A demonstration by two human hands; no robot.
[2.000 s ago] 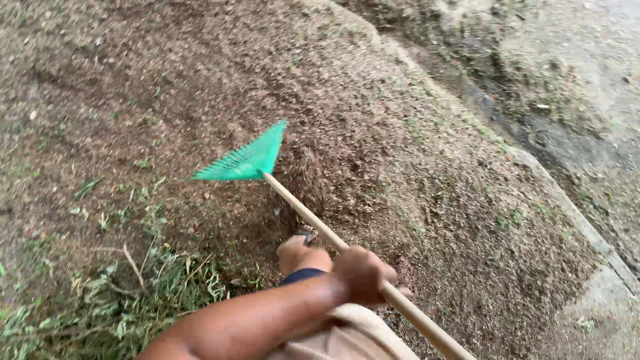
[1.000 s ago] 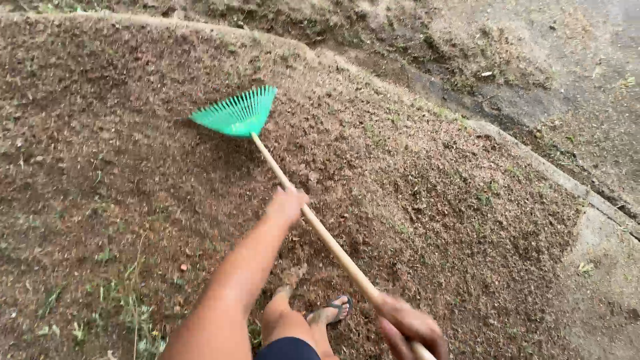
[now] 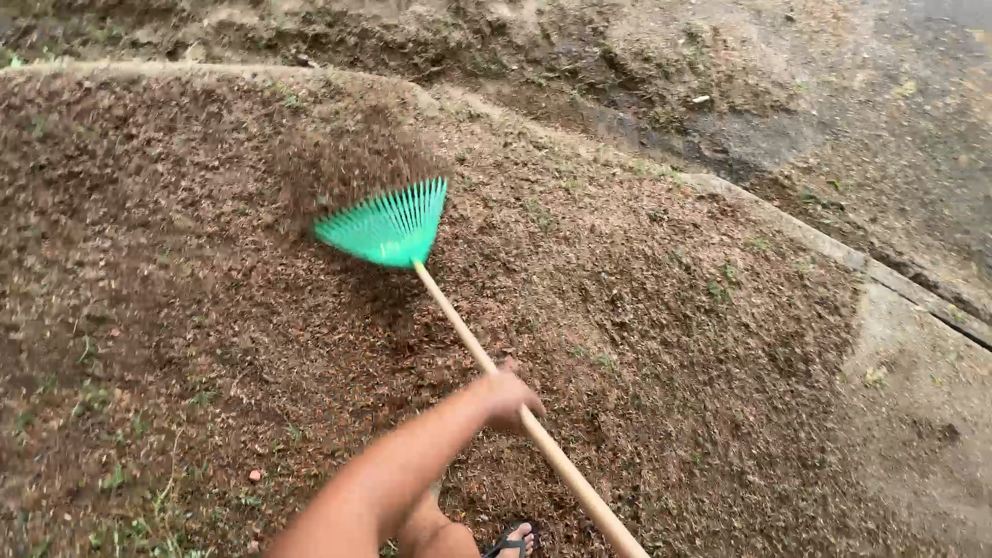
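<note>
My left hand [image 3: 511,399] is closed around the wooden handle of a leaf rake [image 3: 469,337], about midway along the part that shows. The rake's green plastic fan head [image 3: 391,225] lies at or just above the ground, its tines toward the upper left, amid a blurred patch of dry brown leaf litter [image 3: 353,167]. The handle runs down to the right and leaves the view at the bottom edge. My right hand is out of view.
A curved concrete curb [image 3: 790,229] runs from the upper left to the right edge, with dirt and wet pavement beyond it. A concrete slab [image 3: 922,403] lies at right. My foot in a flip-flop [image 3: 511,539] stands at the bottom.
My right hand, on the handle's lower part a second ago, has gone out of view. The rake head has moved nearer to my feet since then. Leaf litter around it is now blurred.
</note>
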